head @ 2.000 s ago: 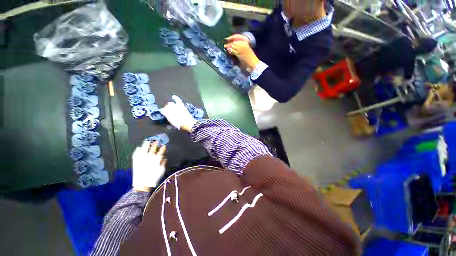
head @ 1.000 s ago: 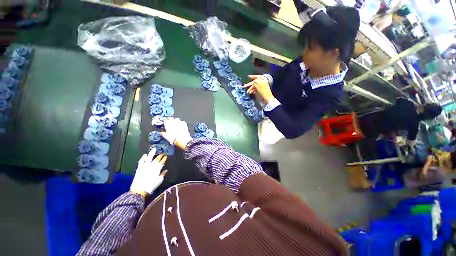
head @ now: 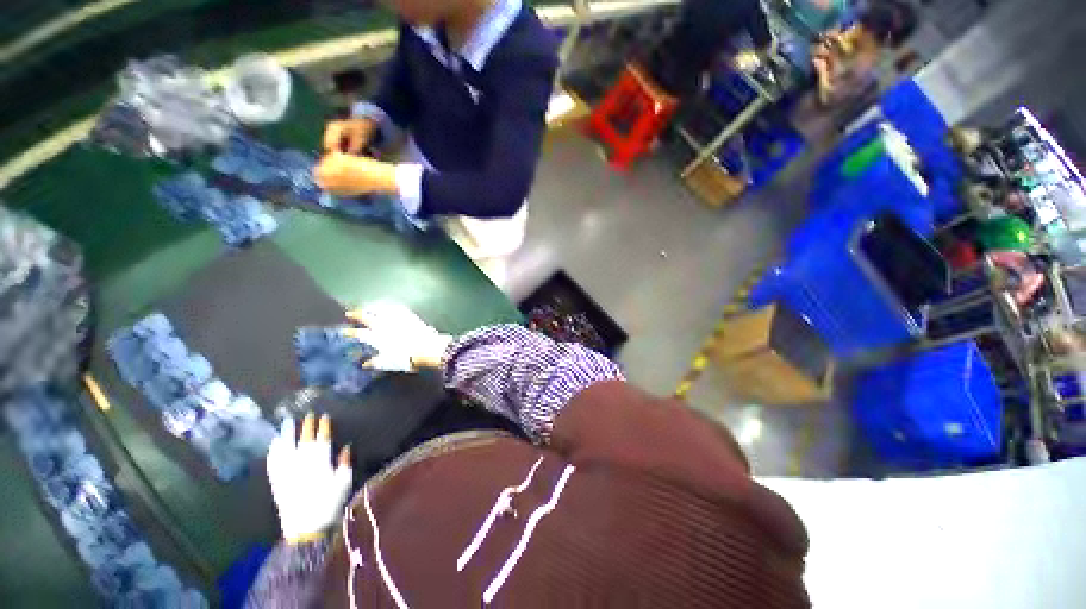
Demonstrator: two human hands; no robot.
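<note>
The picture is blurred. A row of light-blue flower-trimmed pieces (head: 179, 387) lies on the dark board (head: 256, 292). A smaller group of blue pieces (head: 331, 358) lies to its right on the same board. My right hand (head: 393, 338), in a white glove, is at the right side of that group, its fingertips on or over it; whether it grips a piece cannot be told. My left hand (head: 307, 476), in a white glove with bare-looking fingertips, is near the lower end of the row, fingers apart and empty.
Another row of blue pieces (head: 89, 506) lies at the left, below a clear plastic bag (head: 36, 297). A yellow stick (head: 97, 393) lies between the boards. A person (head: 465, 131) works across the table. A dark parts tray (head: 572, 312), red stool (head: 631, 115) and blue crate (head: 929, 405) are at the right.
The view has swung to the right. My right hand has moved from the row to the smaller group on the right. My left hand has drawn slightly away from the row.
</note>
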